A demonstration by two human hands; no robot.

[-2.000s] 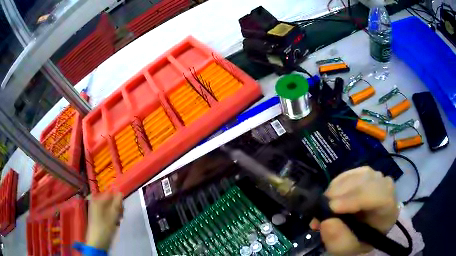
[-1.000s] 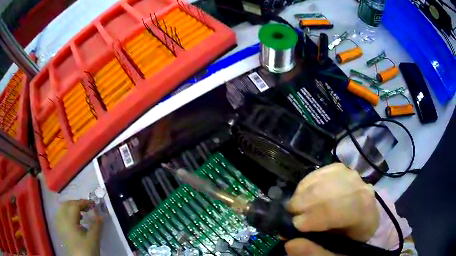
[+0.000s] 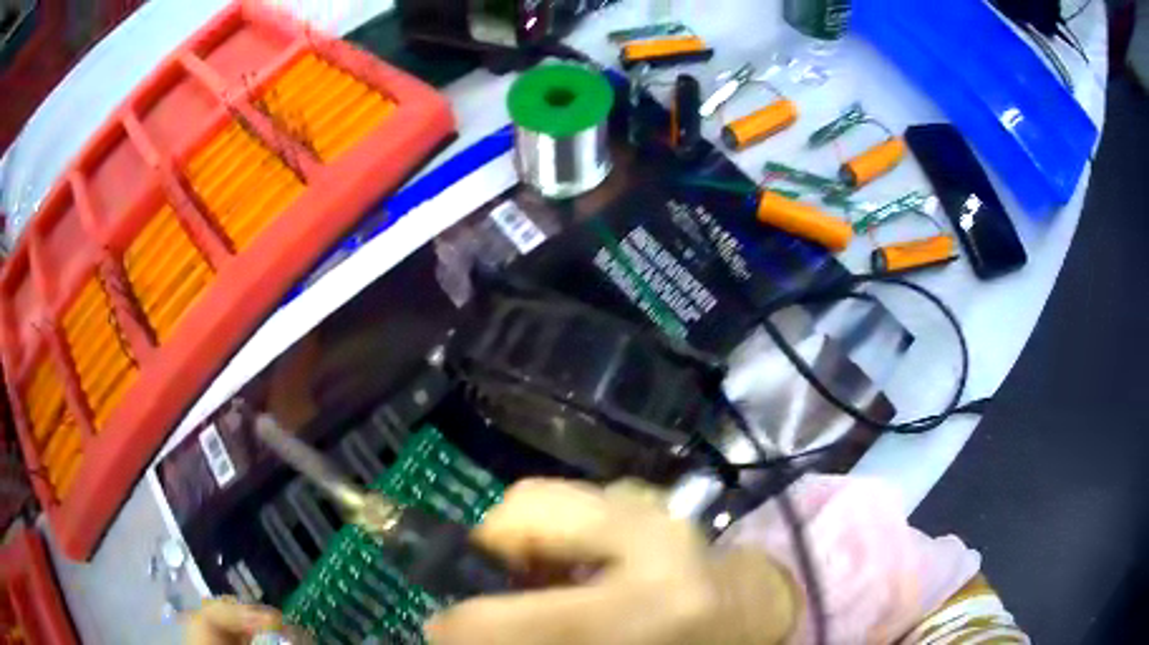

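My right hand (image 3: pixel 617 567) holds the black-handled soldering iron (image 3: pixel 441 552) like a pen. Its long metal tip points up and left, above the upper left part of the green PCB panel (image 3: pixel 416 485). The panel lies on the black printed sheet, and my right hand and the iron hide much of it. My left hand (image 3: pixel 237 620) is at the bottom edge beside the panel's left corner, blurred and mostly cut off. I cannot tell if it holds anything. Small round silver parts (image 3: pixel 171 554) lie on the table left of the sheet.
A black fan (image 3: pixel 580 378) stands just behind my right hand. The solder spool (image 3: pixel 560 139) is behind it. The red tray (image 3: pixel 189 290) with orange cells is left. Wired cells (image 3: pixel 806 219), a phone (image 3: pixel 964 202) and a blue bin (image 3: pixel 970 95) are back right. The black cord (image 3: pixel 964 340) loops at right.
The view has shifted, so the spool, tray and cells sit further left in the picture. My right hand with the iron has moved left over the panel. My left hand is now lower, beside the panel's corner.
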